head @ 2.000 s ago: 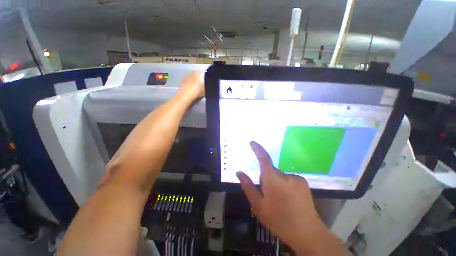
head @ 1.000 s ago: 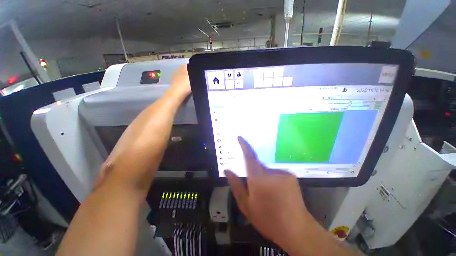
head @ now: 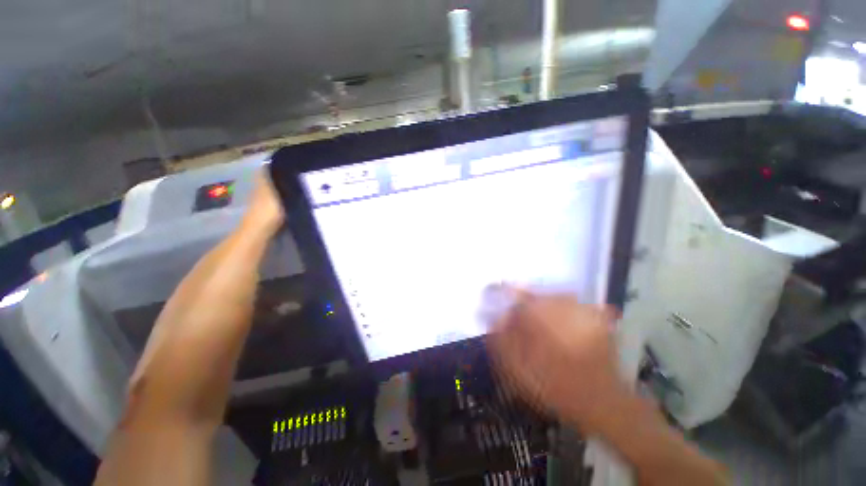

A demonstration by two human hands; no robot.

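The black-framed touchscreen monitor (head: 446, 247) stands tilted in front of me and shows a mostly white, blurred page. My left hand (head: 267, 195) is at the monitor's upper left edge, its fingers largely hidden behind the frame; whether it grips the frame cannot be told. My right hand (head: 555, 346) is blurred over the lower right part of the screen, fingers pointing left at the glass. Whether a fingertip touches the screen cannot be told. No object shows in the right hand.
The white machine housing (head: 712, 313) extends on both sides behind the monitor. A small red-lit display (head: 216, 195) is on its top left. Tape feeders (head: 310, 429) with yellow-green lights sit below the screen. Pale poles (head: 460, 59) rise behind.
The view has swung right, so the monitor sits further left and tilted. The green board image is gone and the page is mostly white. My right hand has moved right across the screen.
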